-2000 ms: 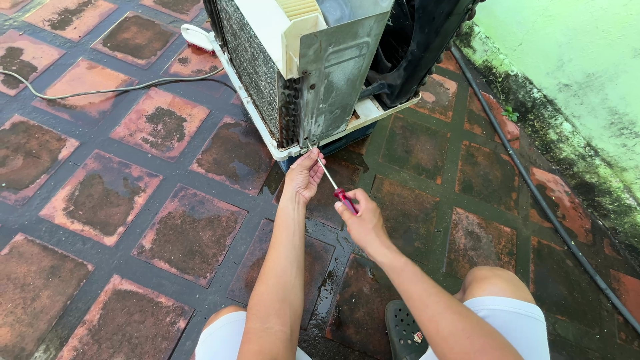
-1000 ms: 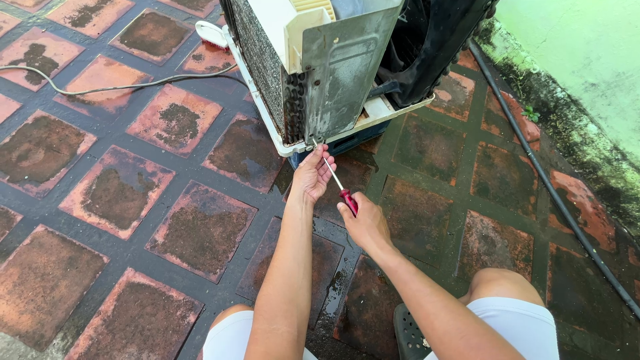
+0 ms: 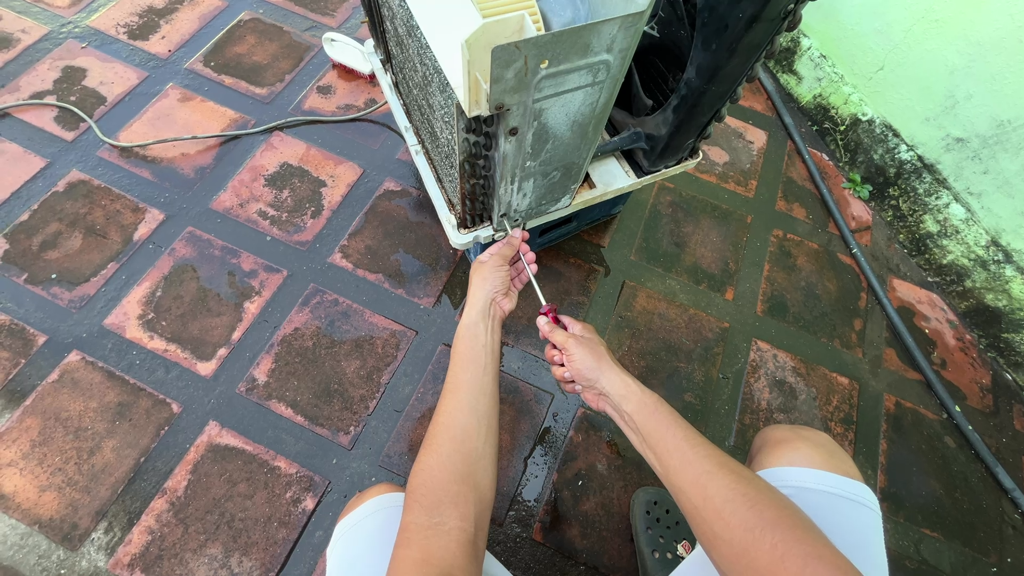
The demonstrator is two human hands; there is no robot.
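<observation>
A window-type air conditioner's opened chassis, with a grey sheet-metal plate (image 3: 552, 120), stands at the top centre. My right hand (image 3: 580, 356) is closed around the red handle of a screwdriver (image 3: 531, 276). Its steel shaft slants up and left to the plate's lower corner. Beside the tip, my left hand (image 3: 502, 272) has its thumb and index finger near the shaft's end at the chassis edge; whether they pinch the tip or a small screw cannot be told. Finned coils (image 3: 424, 112) with dark tube bends adjoin the plate on the left.
The chassis's off-white base (image 3: 640, 178) rests on a dark blue support (image 3: 560, 230). A white brush with red bristles (image 3: 347, 53) lies behind it at left, near a grey cable (image 3: 200, 136). A black hose (image 3: 880, 280) runs along the mossy green wall (image 3: 944, 104). Terracotta tiles look wet.
The right hand's fingers have shifted on the screwdriver handle, while the tip stays at the plate's lower corner beside the left hand.
</observation>
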